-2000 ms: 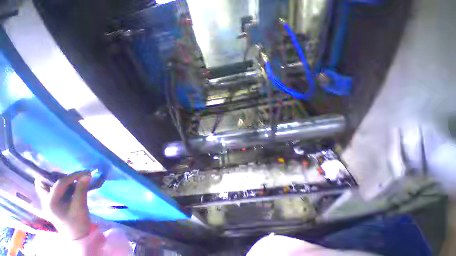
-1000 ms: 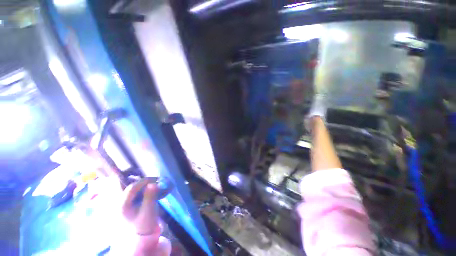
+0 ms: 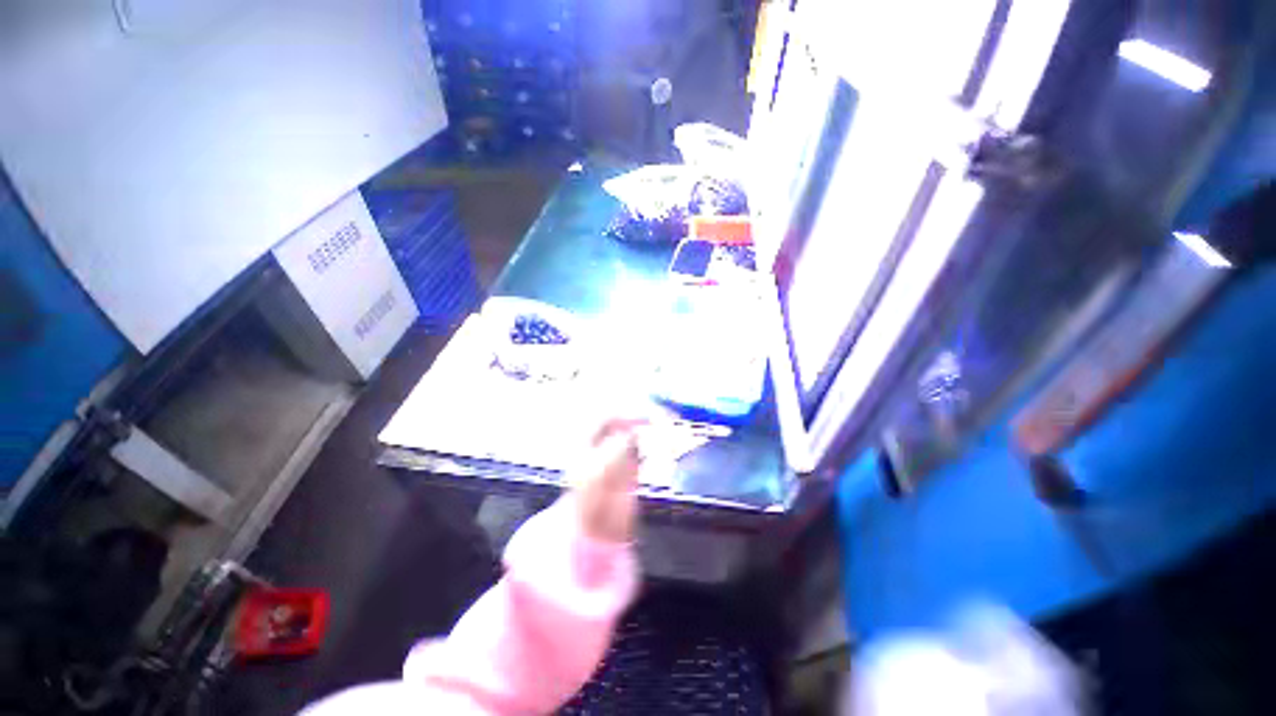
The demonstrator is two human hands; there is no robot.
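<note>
My left hand (image 3: 612, 469), bare with a pink sleeve, is over the near edge of the bench; it is blurred, and whether it holds anything is unclear. My right hand (image 3: 966, 671), in a white glove, is a blur at the bottom right, cut off by the edge. A tan cardboard sheet (image 3: 455, 406) lies on the green bench (image 3: 560, 224), glaring white. An open clear bag of black parts (image 3: 536, 333) sits on it. A blue bin (image 3: 721, 409) is right of it, its inside washed out.
Fuller bags (image 3: 654, 200), a red-orange bin (image 3: 721, 228) and a dark phone (image 3: 691, 258) are at the bench's far end. A framed door with a window (image 3: 826, 182) stands along its right side. A red basket (image 3: 283, 623) is on the floor at left. Blue machine panels (image 3: 1119, 490) are at right.
The view has swung from the open mould area to the bench. My left hand has left the door handle. My gloved right hand, before reaching into the machine, is out of it.
</note>
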